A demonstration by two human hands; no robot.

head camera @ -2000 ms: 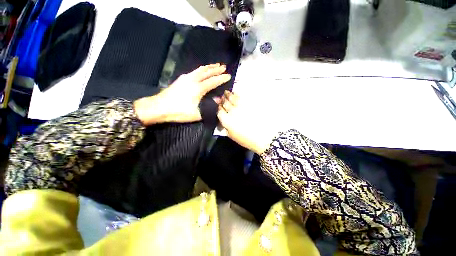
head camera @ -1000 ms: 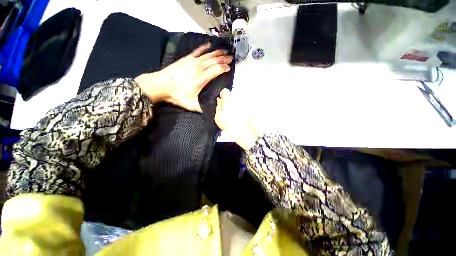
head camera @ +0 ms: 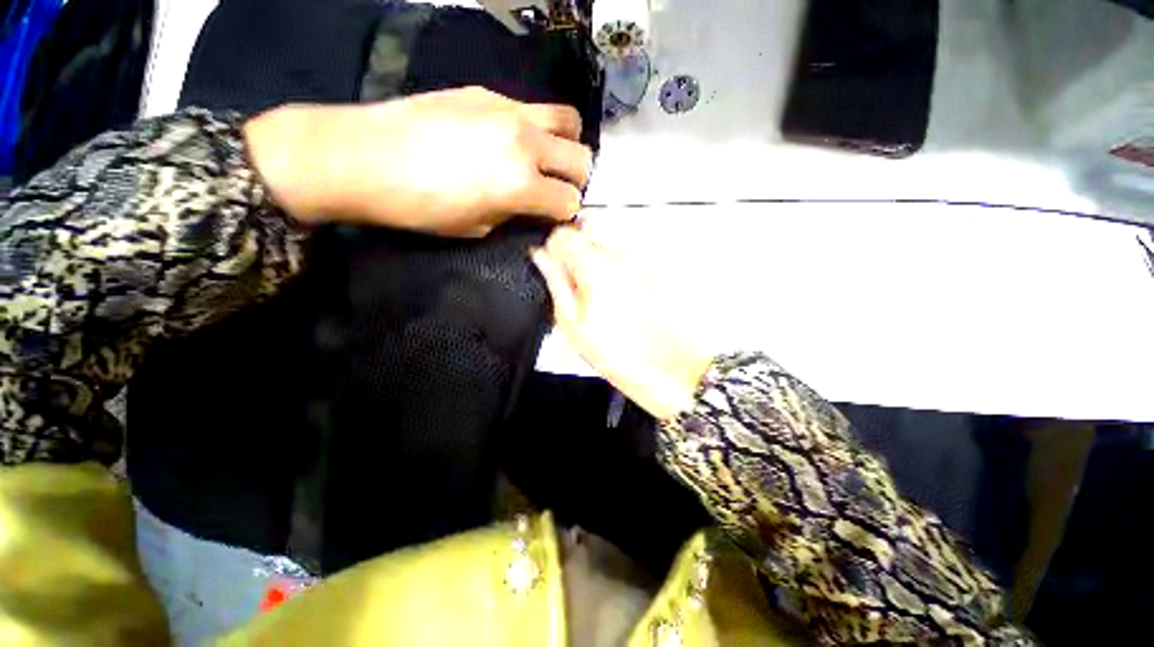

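The black mesh panel (head camera: 424,367) runs from the machine bed over the table's front edge to my lap. A camouflage strip (head camera: 389,57) crosses its upper part. My left hand (head camera: 443,158) lies on the panel with its fingers curled at the right edge. My right hand (head camera: 620,310) is just below, its fingertips at the same edge, pinching the fabric. It is overexposed against the white table. The metal parts by the needle (head camera: 553,15) are cut off by the top of the picture, at the panel's upper right edge.
A flat black rectangle (head camera: 867,70) lies on the machine bed at the upper right. Round metal discs (head camera: 680,92) sit in the bed. The white table (head camera: 886,297) extends right. Clear plastic (head camera: 215,575) shows at my lap. Something blue (head camera: 15,70) is at the far left.
The view has shifted closer and down, so the machine parts are higher in the picture. My left hand's fingers, spread before, are now curled at the edge. More panel hangs at my lap.
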